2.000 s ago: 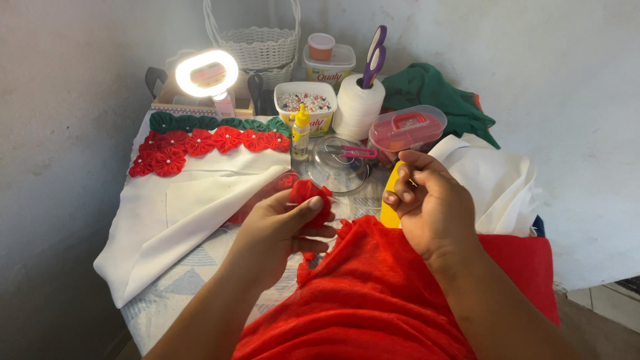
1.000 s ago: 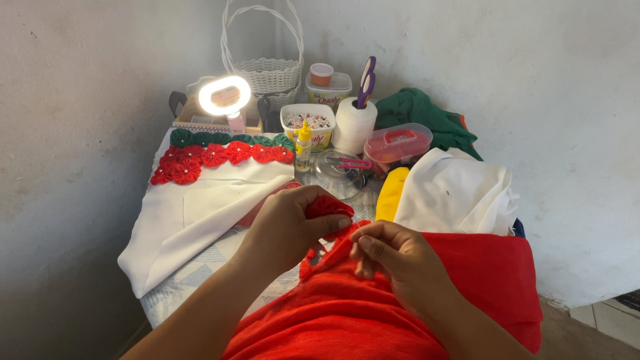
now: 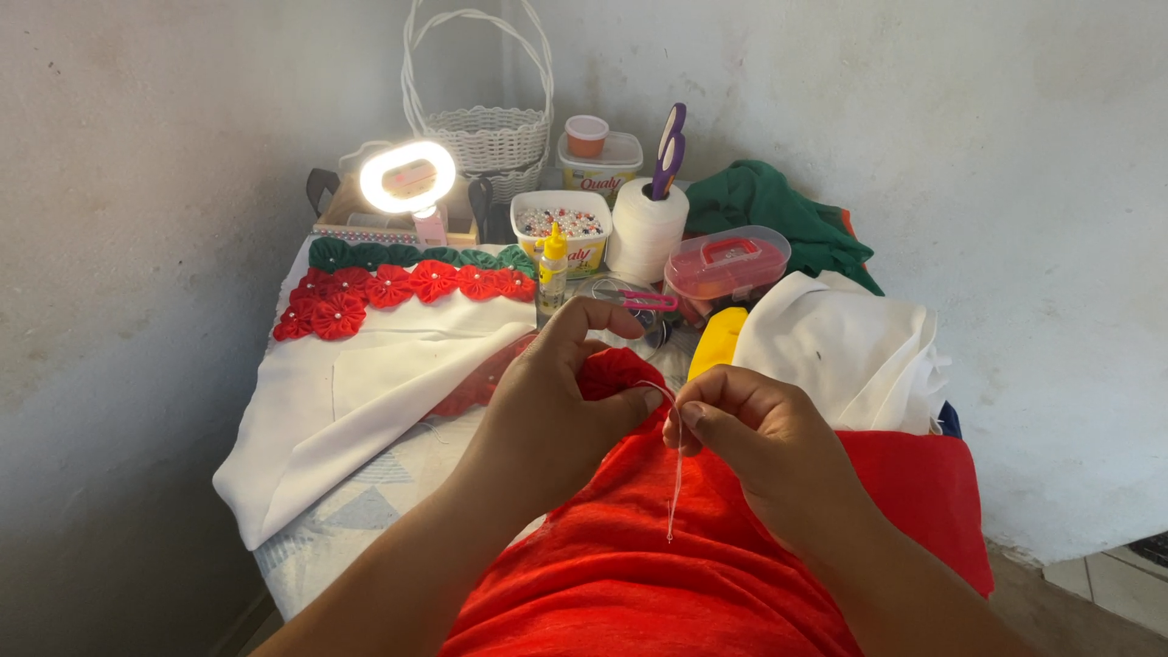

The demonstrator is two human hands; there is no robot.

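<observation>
My left hand (image 3: 570, 411) holds a gathered piece of red fabric (image 3: 620, 372) between thumb and fingers. White thread (image 3: 677, 474) runs from that piece to the pinched fingertips of my right hand (image 3: 744, 424), and its knotted end hangs below them. Whether a needle is between those fingertips is too small to tell. Under both hands, red cloth (image 3: 584, 584) spreads over the lap and out to the right. On the left lies white cloth (image 3: 365, 383) edged with red fabric rosettes (image 3: 433, 280) and green rosettes (image 3: 379, 257), many with a pearl bead at the centre.
Behind my hands stand a yellow-capped glue bottle (image 3: 552, 269), a tub of beads (image 3: 561, 224), a thread cone (image 3: 648, 228) with purple-handled scissors (image 3: 671, 155) and a pink-lidded case (image 3: 727, 263). A lit ring lamp (image 3: 408, 177) and white wicker basket (image 3: 493, 137) are farther back. Folded white cloth (image 3: 835, 347) lies right.
Two seconds ago my right hand was raised apart from my left; it has come down beside the red piece, where both hands now work close together.
</observation>
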